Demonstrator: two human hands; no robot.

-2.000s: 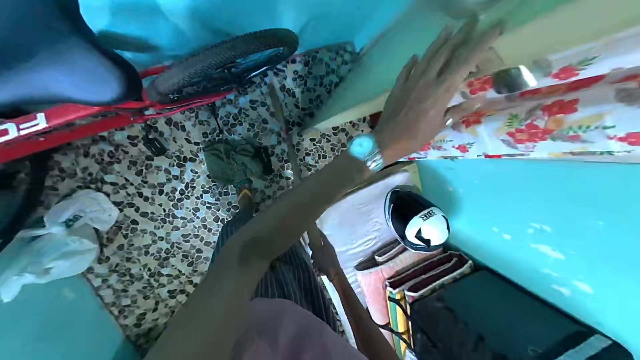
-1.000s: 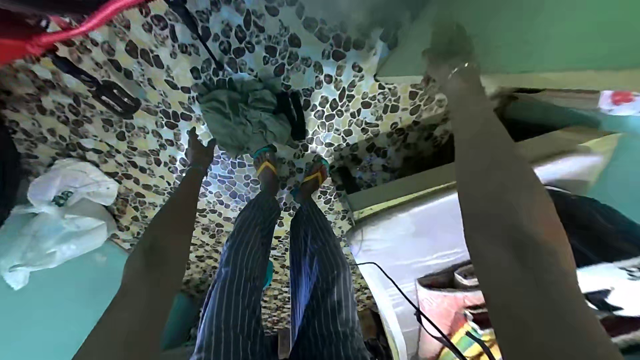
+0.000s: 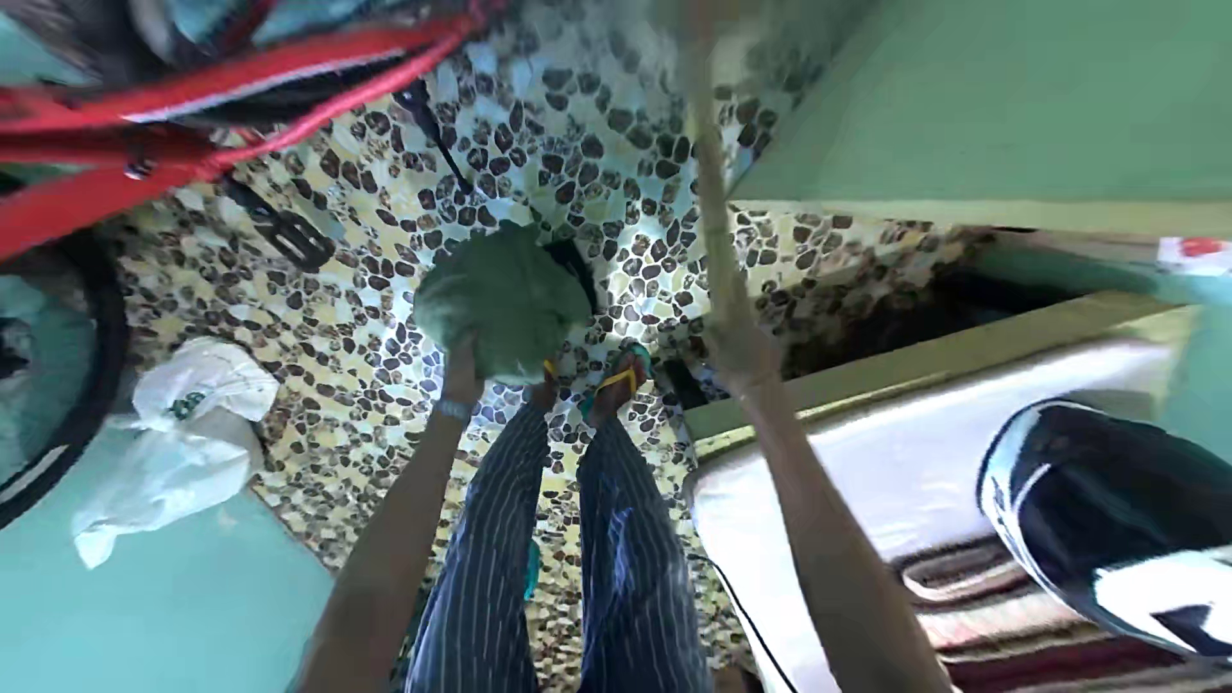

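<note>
At the near edge of a green cloth bundle [image 3: 505, 298], low over the pebble-patterned floor, my left hand [image 3: 462, 371] is closed on the fabric. A long pale stick [image 3: 712, 183] rises from my right hand [image 3: 741, 351], which grips its lower end; its far end is blurred. Behind the cloth lies a dark object [image 3: 575, 272], partly covered. Both of my feet, in sandals with yellow straps [image 3: 616, 378], stand just below the cloth and between my hands.
A red bicycle frame [image 3: 318, 72] crosses the upper left, its pedal [image 3: 294, 236] over the floor. A white plastic bag [image 3: 197, 423] lies at left. On the right are a green panel [image 3: 1001, 106], a bed-like surface [image 3: 770, 529], folded striped cloth [image 3: 1039, 616] and a helmet [image 3: 1107, 510].
My left hand has moved onto the green cloth, which was on the floor with no hand on it. My right hand, a second ago near the green panel, now holds the stick.
</note>
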